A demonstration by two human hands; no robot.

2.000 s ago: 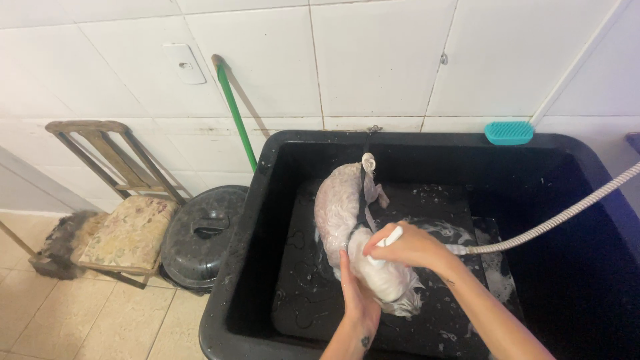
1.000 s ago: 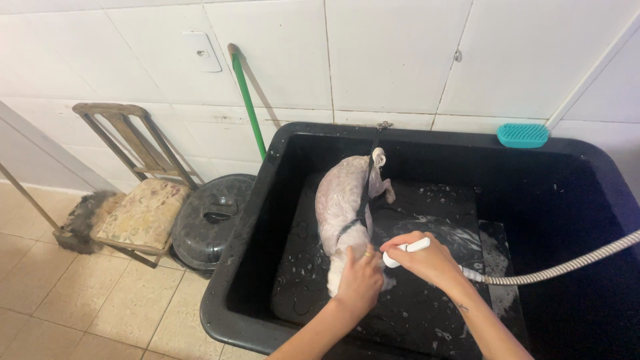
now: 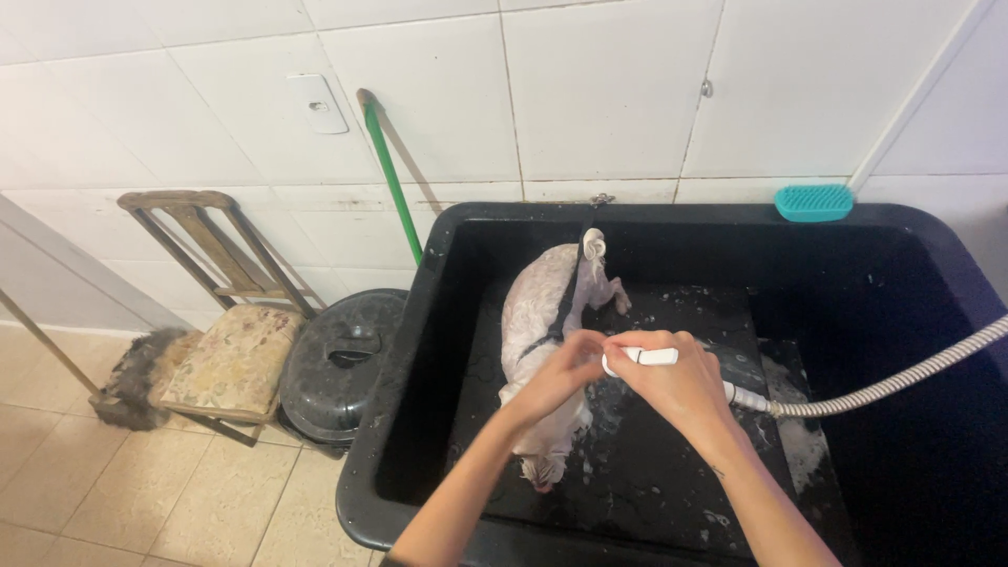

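A wet, light-coated dog (image 3: 542, 295) stands in a black plastic tub (image 3: 366, 472), its head toward the near edge and its tail curled up. A dark strap (image 3: 568, 303) runs from its neck area up to a metal fitting at the tub's far rim. My right hand (image 3: 669, 378) grips a white shower handle (image 3: 654, 357), whose ribbed hose (image 3: 906, 382) leads off to the right. Over the dog's neck is my left hand (image 3: 563, 374), its fingertips by the shower head; whether it holds anything is hidden.
On the tub's far rim lies a teal rubber brush (image 3: 813, 203). Left of the tub are a lidded black bin (image 3: 342, 362), a chair with a floral seat (image 3: 232, 362), and a pile of cut fur (image 3: 138, 378) by a broom. A green pole (image 3: 391, 177) leans on the tiled wall.
My left hand has come up from the dog's head to beside the shower head, leaving the dog's face in view. My right hand keeps hold of the shower handle.
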